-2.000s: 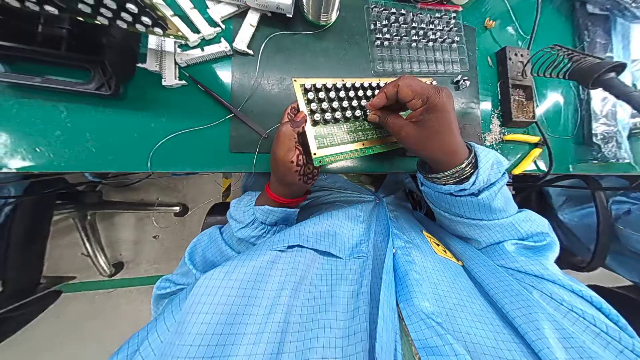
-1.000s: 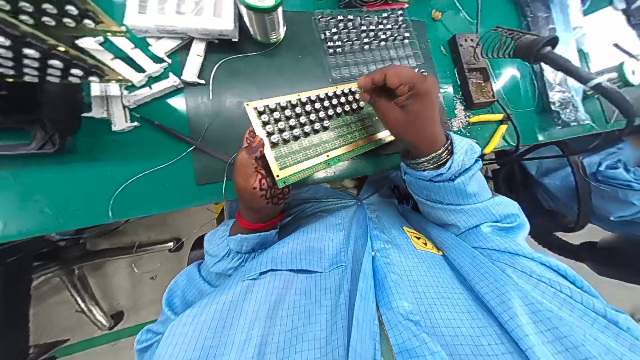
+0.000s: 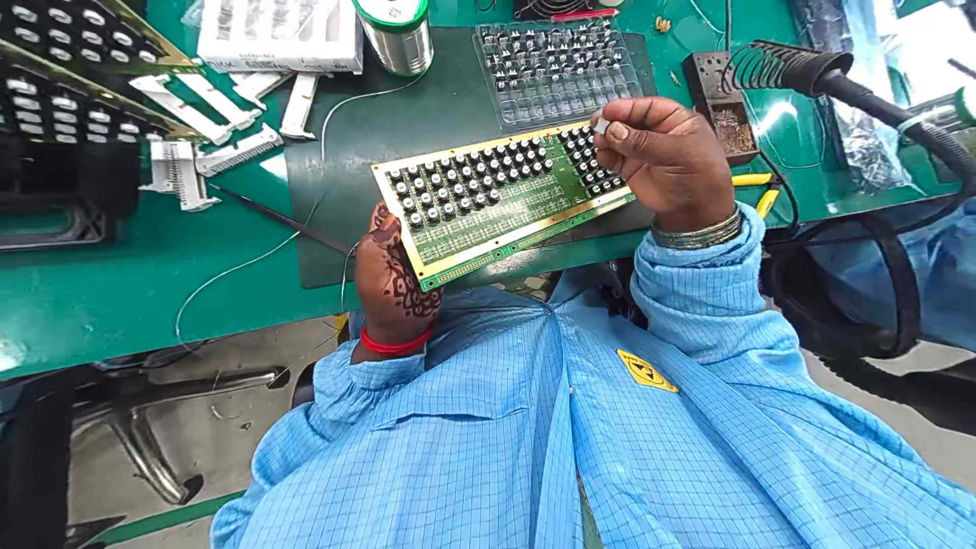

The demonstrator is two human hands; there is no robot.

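Note:
My left hand [image 3: 393, 278] holds the left edge of a green printed circuit board [image 3: 526, 200] with a gold-coloured border, tilted above the dark mat. Rows of black components with round pale tops fill its upper part and right section; a lower area shows bare green board. My right hand [image 3: 663, 160] is over the board's upper right corner and pinches a small pale piece [image 3: 601, 126] between thumb and forefinger. Part of the board's right end is hidden behind that hand. Just beyond the board lies a clear plastic tray [image 3: 560, 99] with many small black components and several vacant pockets.
A solder wire spool [image 3: 395, 34] stands behind the mat [image 3: 324, 194]. White plastic connectors [image 3: 179, 171] and populated boards [image 3: 69, 99] are at left. On the right are a soldering iron [image 3: 827, 76] in a coil holder, its stand [image 3: 720, 107] and yellow-handled pliers [image 3: 755, 181].
My right hand has risen off the components to the board's upper right, with a small pale piece now visible in its fingers. My left hand keeps holding the board. The view has shifted.

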